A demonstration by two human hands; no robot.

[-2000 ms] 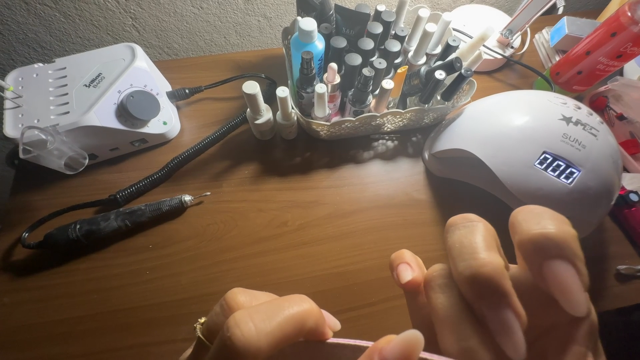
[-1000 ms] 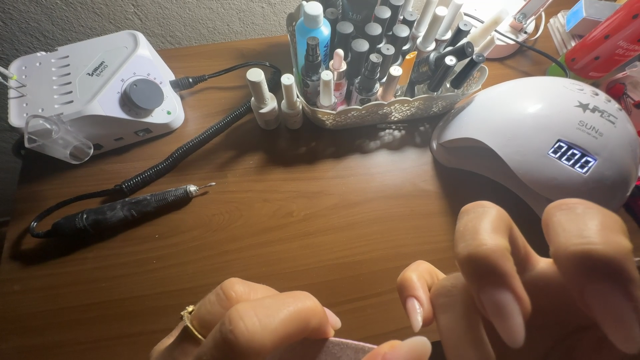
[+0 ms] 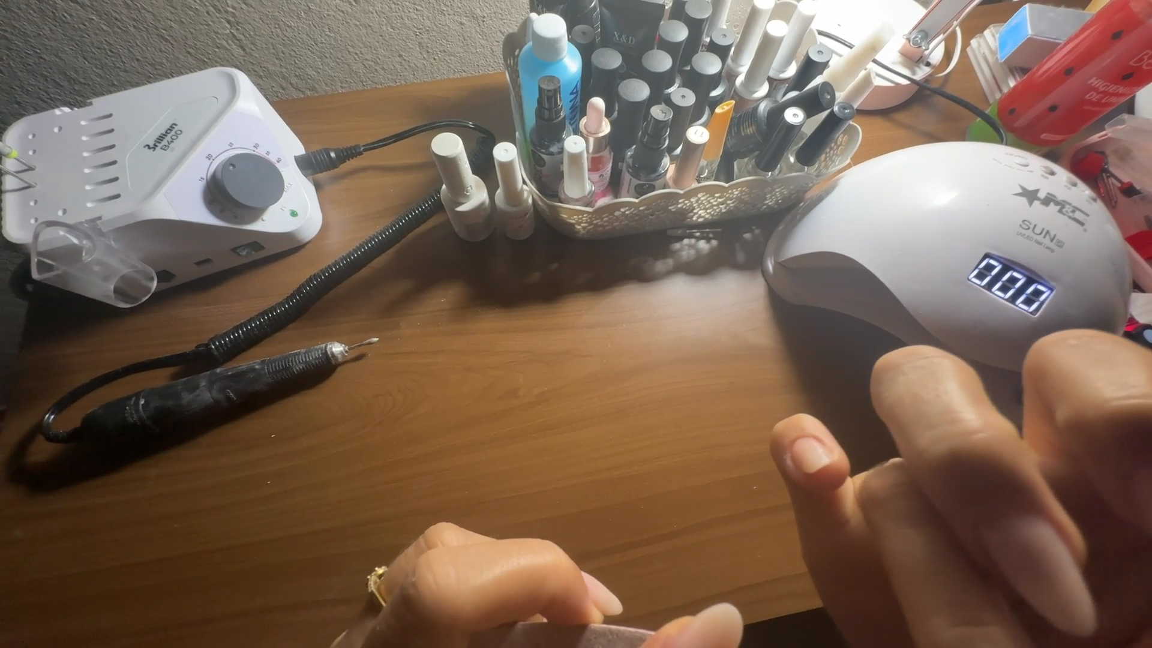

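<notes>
At the bottom edge, my left hand [image 3: 495,576], with a gold ring, pinches a greyish-pink nail file [image 3: 589,635] between finger and thumb; much of the file is cut off by the frame. My right hand [image 3: 972,504] is at the lower right, its fingers bent and apart, long pale nails on some of them. Nothing shows in its grasp, though its lower part is out of view. Behind it stands a white nail lamp [image 3: 945,243] with a lit display. An electric nail drill handpiece [image 3: 211,391] lies on the wooden table at the left.
A white drill control unit [image 3: 171,171] stands back left, joined to the handpiece by a coiled black cord [image 3: 333,270]. Two white bottles [image 3: 463,193] stand beside an openwork basket [image 3: 684,211] of polish bottles. A red container [image 3: 1080,76] is at back right.
The nail file showed as a thin pink edge two seconds ago; now part of its flat face shows. The fingers of my right hand have shifted slightly.
</notes>
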